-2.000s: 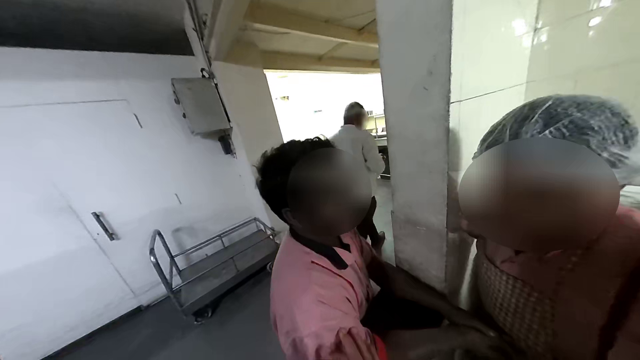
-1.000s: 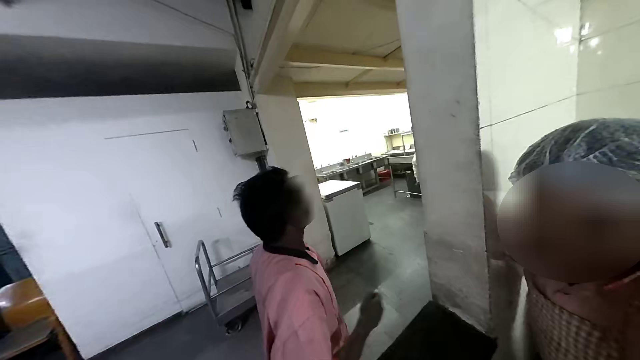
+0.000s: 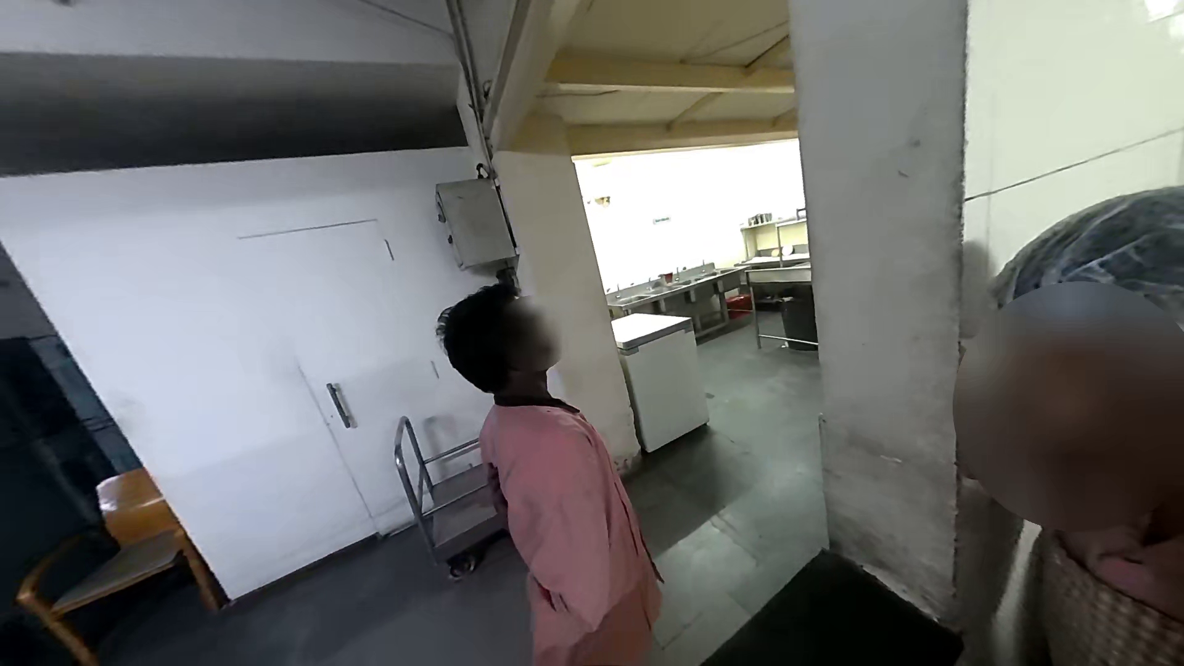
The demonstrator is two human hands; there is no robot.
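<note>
Neither my left hand nor my right hand shows in the head view. Near the middle stands a person in a pink top [image 3: 564,518], turned toward the right, with hands hidden from sight. At the right edge, close by, is another person wearing a hair net [image 3: 1101,240] and a woven checked garment [image 3: 1101,601]. Behind the person in pink is a metal platform trolley [image 3: 462,513], partly covered by the body.
A white wall with a door handle [image 3: 340,405] fills the left, beside a wooden chair [image 3: 129,546]. A grey pillar [image 3: 883,305] stands before the right-hand person. Beyond the opening are a white chest freezer [image 3: 661,379], steel sinks [image 3: 684,287] and a black mat [image 3: 832,620] nearer by.
The person in pink has turned away from the camera and drawn back the arm that reached to the right. The person in white seen beyond the opening has gone from view.
</note>
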